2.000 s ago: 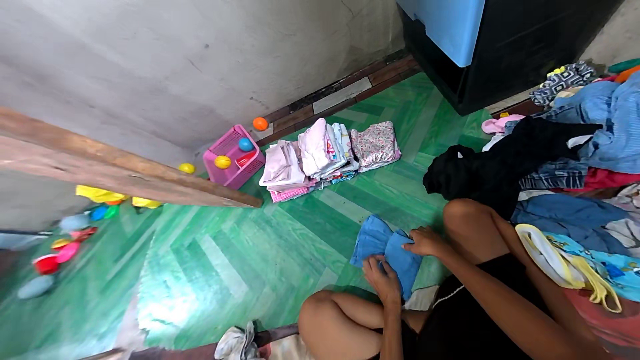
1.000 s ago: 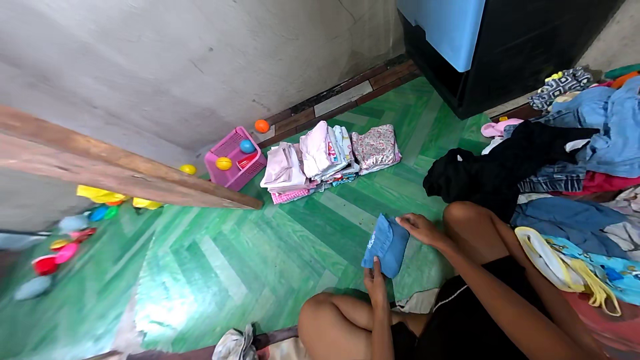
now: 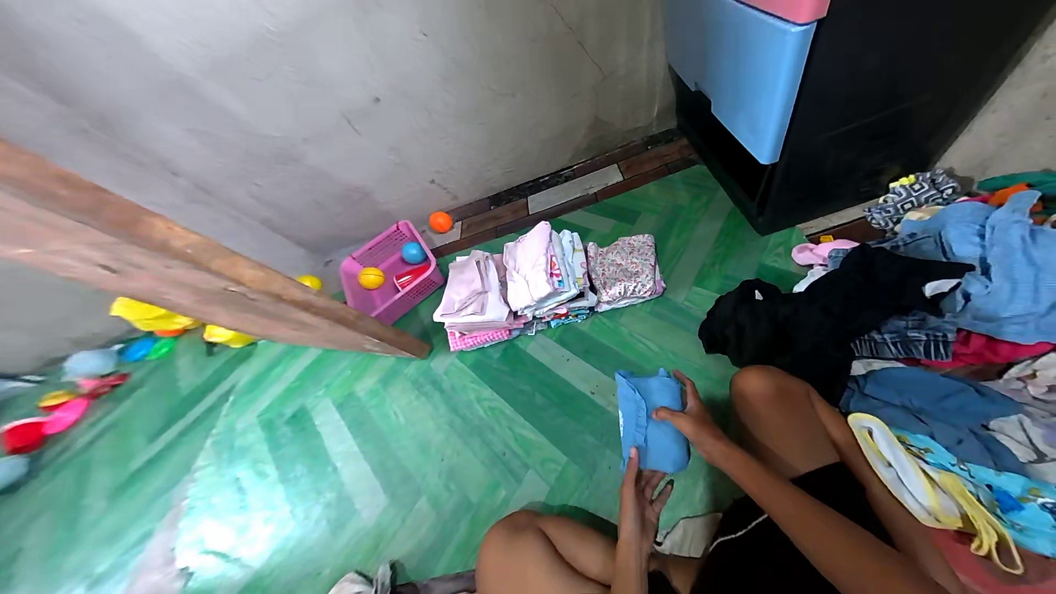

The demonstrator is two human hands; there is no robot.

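Observation:
A small folded blue garment [image 3: 656, 433] is held above the green floor, in front of my crossed legs. My right hand [image 3: 693, 417] grips its right edge, thumb on top. At its lower left edge, the fingertips of my left hand [image 3: 642, 491] touch the cloth, the other fingers spread; whether they pinch it is hard to tell. Beyond the garment stand folded pale pink clothes [image 3: 474, 297], a stack of white and patterned clothes [image 3: 536, 272] and a folded floral garment [image 3: 623, 268], side by side on the floor.
A heap of unfolded clothes [image 3: 982, 272], with a black garment [image 3: 792, 330], lies at the right. A pink plastic basket [image 3: 360, 301] with balls stands by the wall. A wooden post [image 3: 247, 272] crosses the left side. A drawer cabinet [image 3: 763, 82] stands at the back right.
The blue garment has been folded smaller; two seconds ago it was spread wider between both hands. My right hand has moved down along its right side since one second ago.

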